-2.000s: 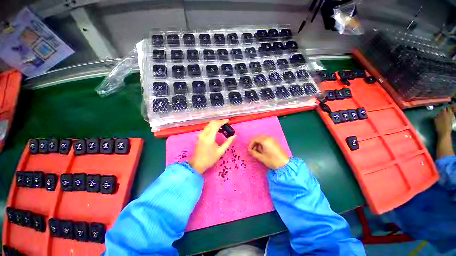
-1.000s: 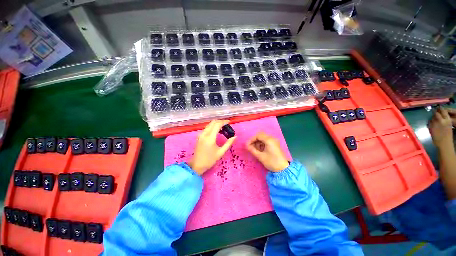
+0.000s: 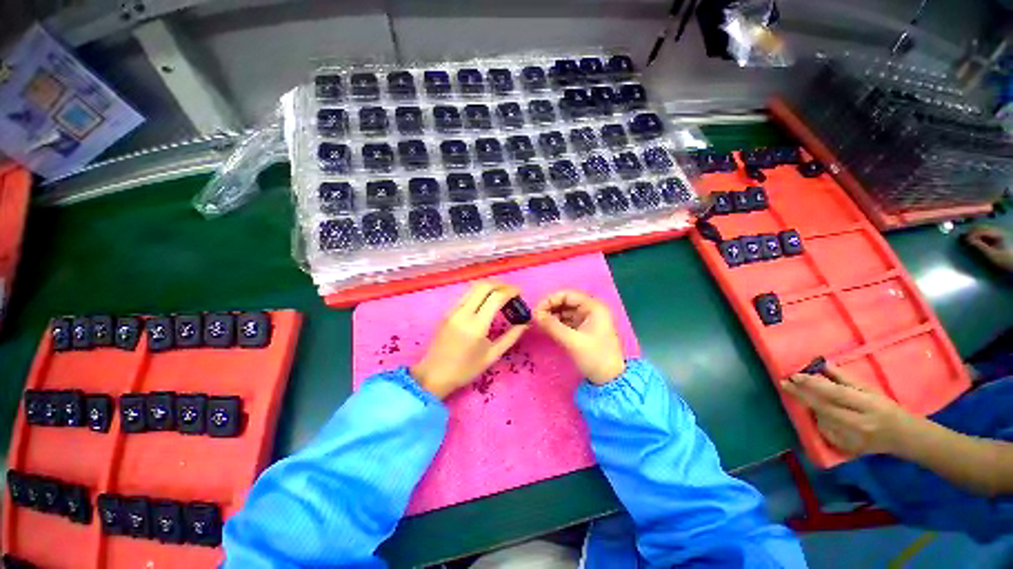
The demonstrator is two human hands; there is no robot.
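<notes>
My left hand (image 3: 464, 339) holds a black plastic housing (image 3: 517, 310) in its fingertips above the pink mat (image 3: 500, 445). My right hand (image 3: 585, 333) is right beside the housing, thumb and index finger pinched together near its right side. Whether a tiny part is between these fingertips is too small to tell. Tiny black parts (image 3: 484, 383) lie scattered on the mat below and left of the hands. The blister tray (image 3: 317, 258) behind the mat holds rows of black housings.
The left red-orange tray (image 3: 167, 361) holds rows of housings. The right red-orange tray (image 3: 850, 295) holds several housings at its far end. Another person's hand (image 3: 850, 411) holds a black piece over its near left corner. A second blister stack (image 3: 900, 145) stands far right.
My right hand has moved left and up to the housing. The housing has shifted slightly right and down in my left hand. The neighbour's hand has come over the right tray with a black piece.
</notes>
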